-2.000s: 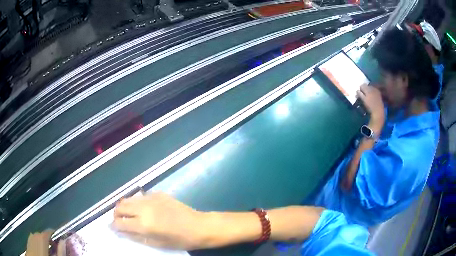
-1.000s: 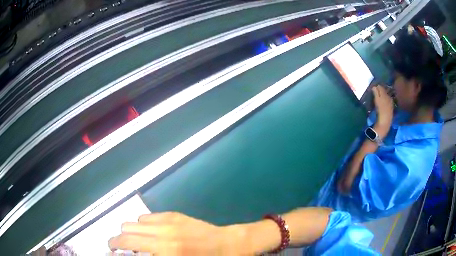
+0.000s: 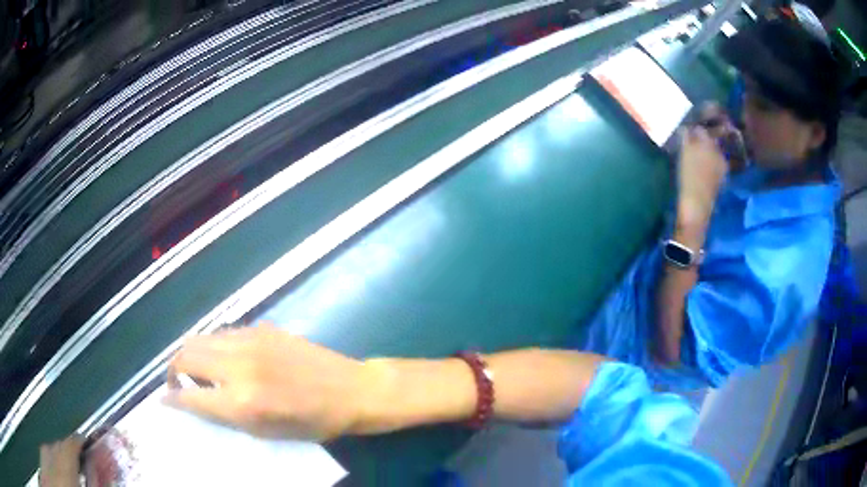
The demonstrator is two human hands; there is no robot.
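Observation:
My right hand [image 3: 261, 380] reaches in from the right over a white sheet [image 3: 228, 455] at the lower left. Its fingers are curled together at the sheet's upper edge. A tiny white patch shows between them; whether it is a held part or the sheet behind cannot be told. The sheet has a dark edge and a reddish-brown patch at its left end. My left hand [image 3: 61, 463] shows only as blurred fingers at the lower left corner, beside the sheet's left end, cut off by the picture's edge.
A glossy green bench top [image 3: 475, 228] runs beside white guide rails [image 3: 380, 195]. Beyond are more rails and green and dark lanes, with a blurred red-edged object [image 3: 195, 224]. At right sits a person in blue [image 3: 761, 276], hands raised near another white sheet [image 3: 643, 93].
My right hand's fingers, stretched out over the sheet a second ago, are now curled at its upper edge. Left-hand fingers show more clearly at the corner. The neighbour's sheet sits further left in view.

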